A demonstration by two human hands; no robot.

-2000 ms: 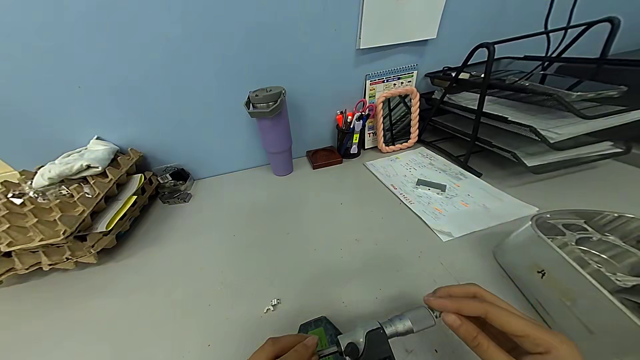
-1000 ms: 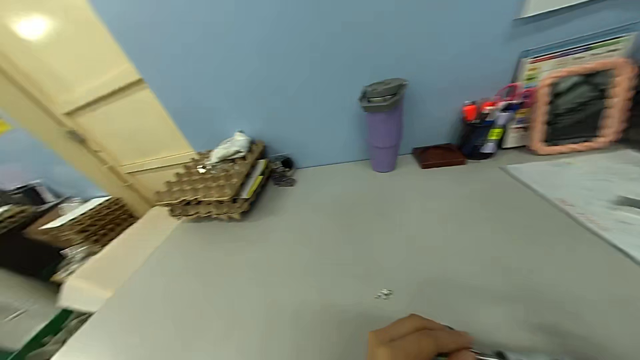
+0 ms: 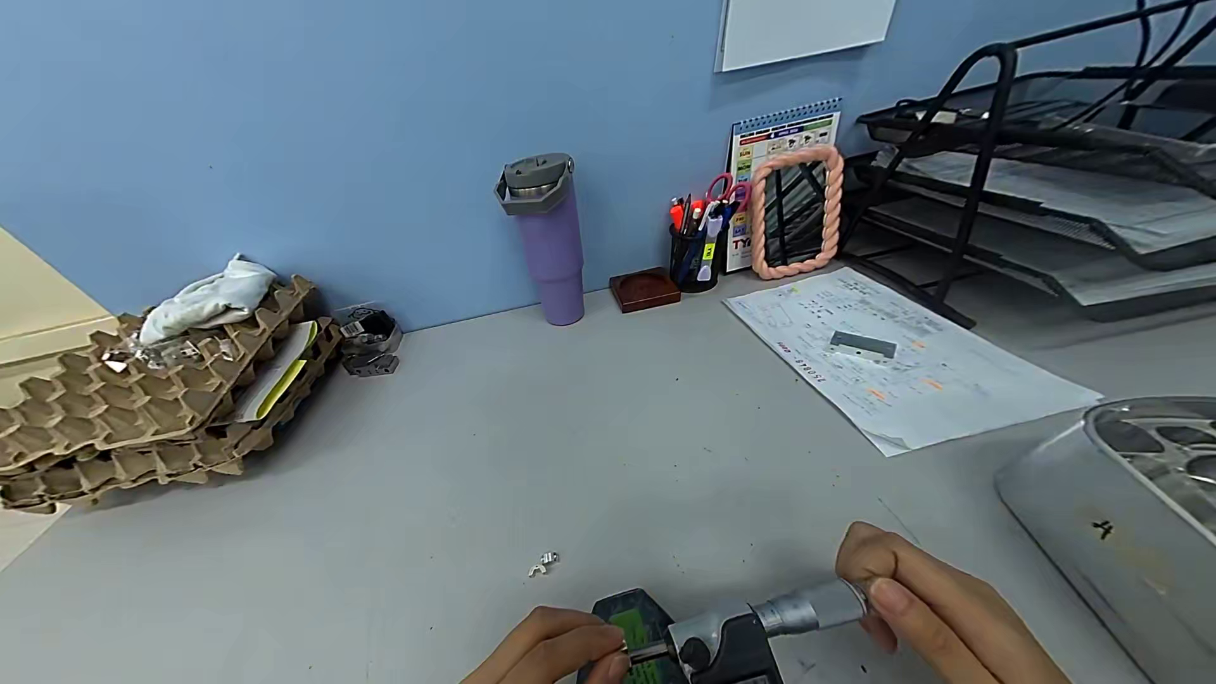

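A micrometer lies near the bottom edge, its frame partly cut off by the view. My right hand pinches the end of its thimble between thumb and fingers. At the spindle, my left hand holds a tiny metal part between thumb and finger, largely covered by the fingertips. Beneath the spindle shows a dark object with a green face. A few small silvery metal pieces lie on the grey table just beyond my left hand.
A drawing sheet bears a flat metal plate. Egg-carton trays are stacked left. Along the wall stand a purple tumbler, a pen cup, a pink-framed mirror and black paper trays. A metal container sits right.
The view swung left and has come back. Both hands are at the micrometer, as two seconds ago; my left fingers are now at its spindle.
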